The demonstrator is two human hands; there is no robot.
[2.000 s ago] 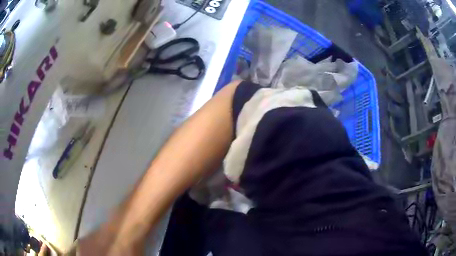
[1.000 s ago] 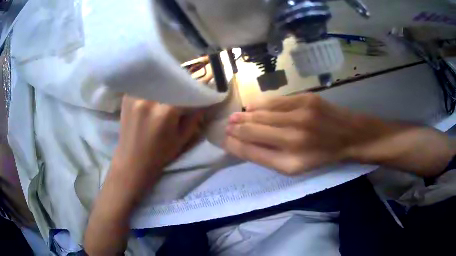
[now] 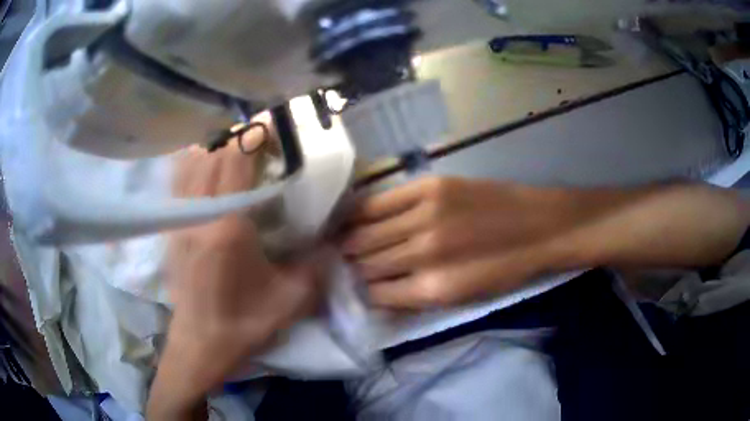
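Note:
My left hand (image 3: pixel 226 279), blurred, holds the pale garment cloth (image 3: pixel 123 259) left of and below the needle area; its upper fingers are partly behind the raised cloth and machine parts. My right hand (image 3: pixel 460 238) has its fingertips closed on the pale cloth just right of my left hand. A small pale piece (image 3: pixel 321 177) shows in the lamp glow by the presser foot, above both hands. The sewing machine head (image 3: pixel 197 66) is over the hands, blurred. The white ribbed knob (image 3: pixel 399 119) is above my right hand.
Thread snips (image 3: pixel 547 49) lie on the machine bed behind the seam line. Scissors with black handles (image 3: pixel 728 103) lie at the far right. Pale cloth (image 3: pixel 477 378) lies over the lap below the table edge.
The view has shifted, so the machine head appears further left. Both hands and the cloth between them are more blurred, and the cloth now hangs over the table's front edge.

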